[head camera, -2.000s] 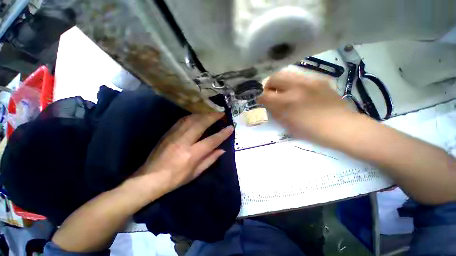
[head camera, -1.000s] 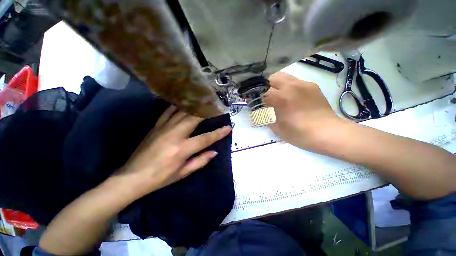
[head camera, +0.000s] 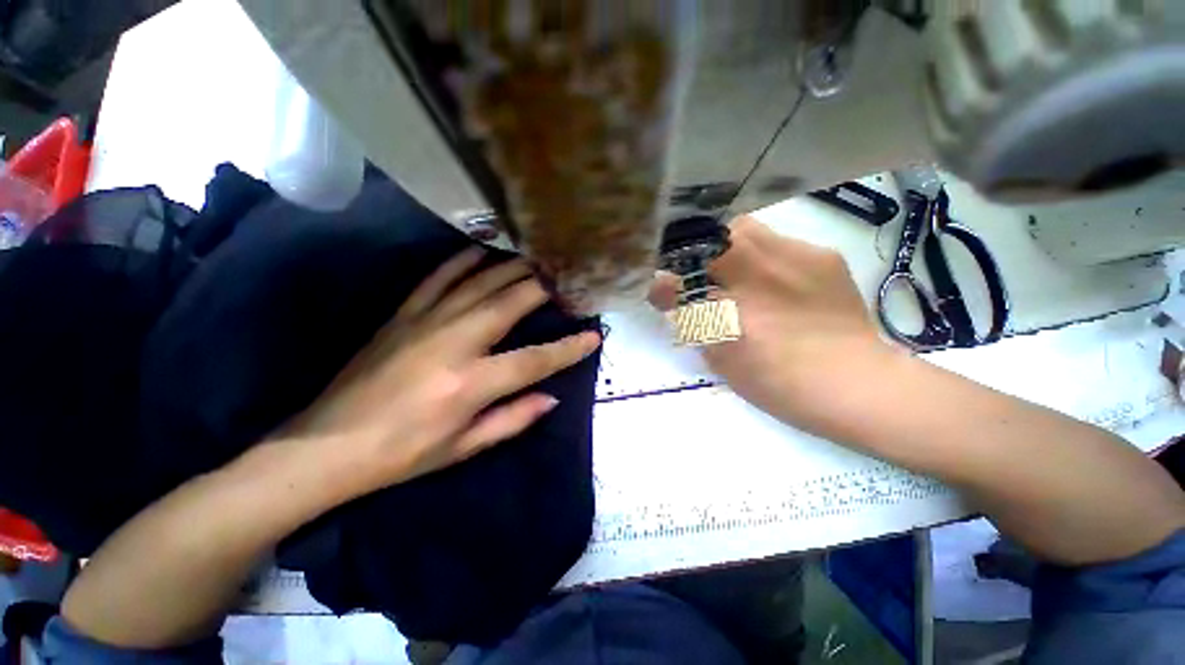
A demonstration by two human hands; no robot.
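A black garment (head camera: 487, 533) lies bunched on the machine table, left of the needle area, with a sheer part at its far left. My left hand (head camera: 448, 377) lies flat on it, fingers apart, fingertips near its right edge. My right hand (head camera: 793, 305) is right of the presser foot area, behind the ribbed brass-yellow block (head camera: 706, 321); its fingertips are partly hidden, and whether it holds anything cannot be seen. The needle is hidden behind the rusty bar (head camera: 572, 143).
Black-handled scissors (head camera: 946, 273) and a slim dark tool (head camera: 858, 200) lie on the bed to the right. A large ribbed cream knob (head camera: 1066, 98) is close at upper right. A white rounded tube (head camera: 313, 156) stands behind the garment. A red basket (head camera: 68, 163) is at the far left.
The view has shifted, so the rusty bar now crosses nearer the middle. My right hand came down beside the ribbed block. My left hand stays on the cloth, almost unmoved.
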